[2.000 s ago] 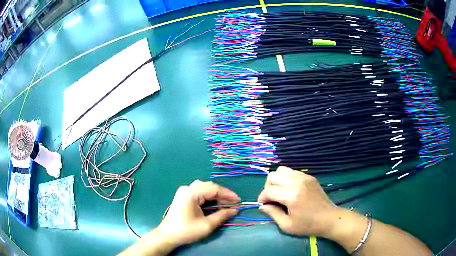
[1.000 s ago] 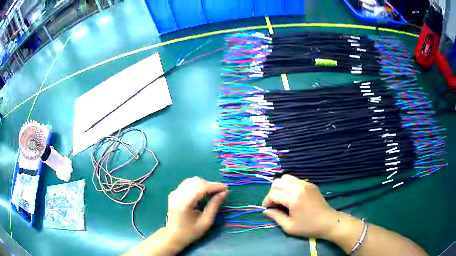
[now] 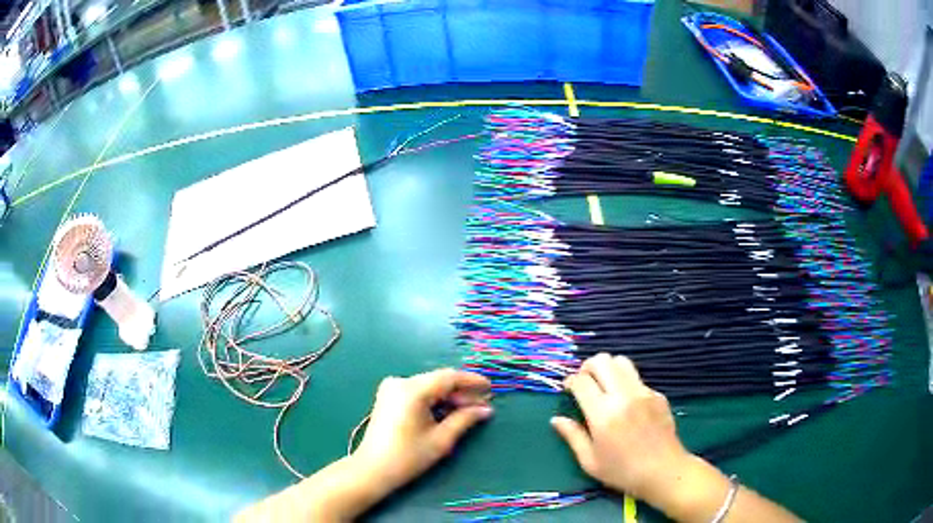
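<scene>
Black cables (image 3: 675, 296) lie in parallel rows in two groups. Coloured cores (image 3: 512, 296) fan from their ends, with white bits near both ends. My right hand (image 3: 624, 424) is open, thumb apart, its fingertips at the lower left corner of the larger group. My left hand (image 3: 430, 414) is just left of it, thumb and index finger slightly apart, with no wire seen in it; the space behind its fingers is hidden. A separate cable's coloured cores (image 3: 512, 503) lie below both hands near the bottom edge, its dark jacket passing under my right wrist.
White sheet (image 3: 256, 235) with one black cable, tangled pinkish wire (image 3: 256, 358), handheld fan (image 3: 84, 253), blue tray (image 3: 36, 407) and clear bag (image 3: 131, 398) lie left. Blue bin (image 3: 496, 46) and tool tray (image 3: 757, 63) stand at the back. A red-black heat gun (image 3: 875, 163) is right.
The cores between my hands have been let go and now lie lower, near the bottom edge. My right hand has opened and moved to the cable group. The view has shifted, showing more of the back.
</scene>
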